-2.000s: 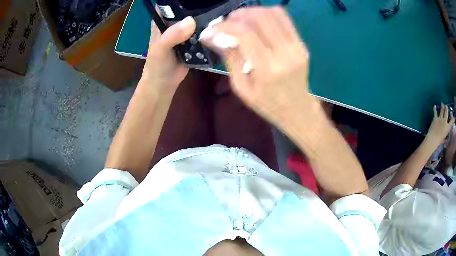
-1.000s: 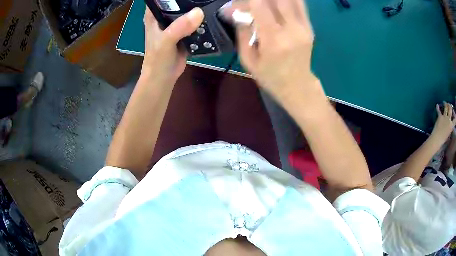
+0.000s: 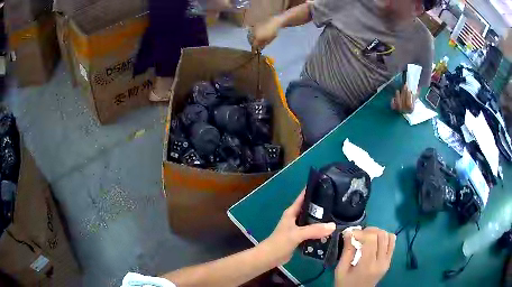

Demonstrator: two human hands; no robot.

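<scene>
A black security camera with a rounded head, a white label and small round lights is held upright at the green table's near edge. My left hand grips its lower left side, thumb across the front. My right hand is at its lower right side with a small white wiping cloth in the fingers. The camera's back is hidden. A crumpled spare wipe lies on the table behind the camera.
An open carton full of black cameras stands left of the table. A seated person beyond reaches over it. More cameras, cables and papers lie on the table's right side. Other cartons stand on the floor.
The view has swung up and left, bringing the camera's head, the carton and the seated person into view. My left hand still holds the camera, my right hand the cloth.
</scene>
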